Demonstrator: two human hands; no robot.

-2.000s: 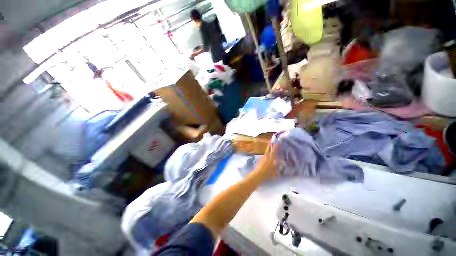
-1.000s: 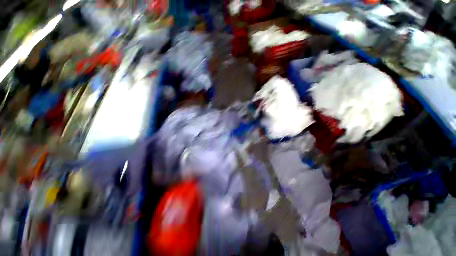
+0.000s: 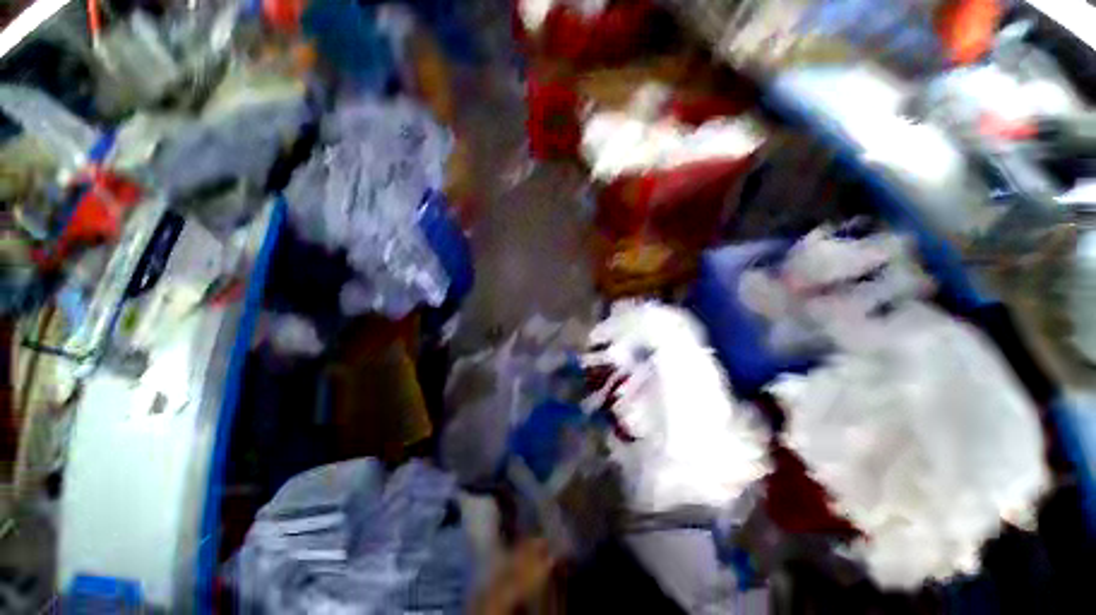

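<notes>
The frame is blurred. Grey-blue layered cut pieces lie at the bottom, left of centre, cut off by the lower edge. A blurred tan-orange patch just right of them, at the lower edge, could be part of a hand, but I cannot tell. I cannot make out my left hand. No grip on the pieces can be seen.
A long white table with a blue edge runs along the left. Lilac pieces are heaped beyond it. White pieces fill a red crate and form large heaps at the right. Another blue-edged table stands behind.
My view has swung from the sewing machine, where an arm held grey-blue cloth, to an aisle. Since one second ago, the white heaps sit lower and the red-orange object has left the bottom.
</notes>
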